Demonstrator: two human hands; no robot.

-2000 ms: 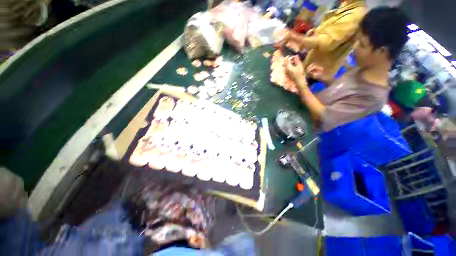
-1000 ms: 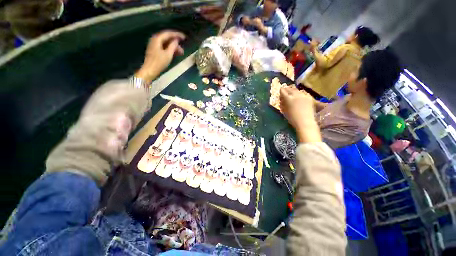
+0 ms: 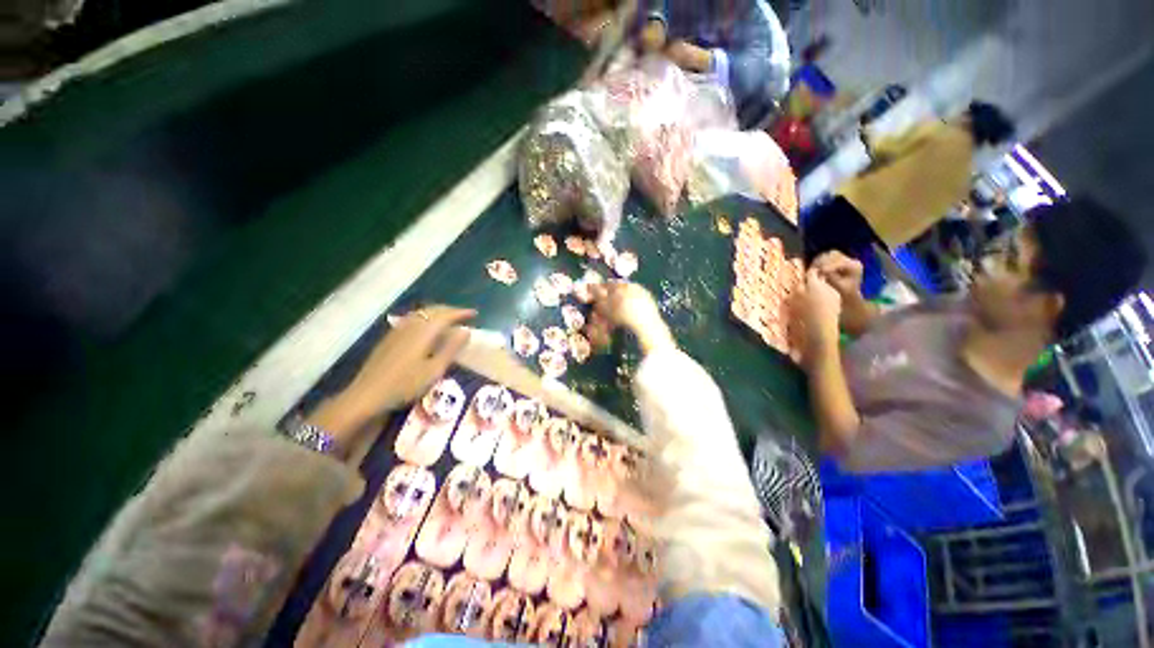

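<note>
Pink oblong housings (image 3: 487, 538) with round heads lie in rows on the dark board (image 3: 332, 529). Small round pink-white pieces (image 3: 554, 338) lie loose on the green bench beyond the board. My right hand (image 3: 623, 317) is over the right side of this loose pile, fingers pointing down; whether it grips a piece cannot be told. My left hand (image 3: 399, 367) is palm down at the board's far left corner, fingers stretched towards the pile; its underside is hidden. My right sleeve covers the board's right side.
Clear bags (image 3: 572, 165) with grey and pinkish contents stand at the bench's far end. A pale ledge (image 3: 380, 253) borders the green surface at left. A coworker (image 3: 936, 380) opposite handles another pink board (image 3: 763, 285). A round black grille (image 3: 787, 487) is right of my right forearm; blue bins (image 3: 873, 557) stand beyond.
My left hand has come down from above the ledge to the board's corner. My right hand has moved left and onto the loose pieces. The view has moved closer to the board.
</note>
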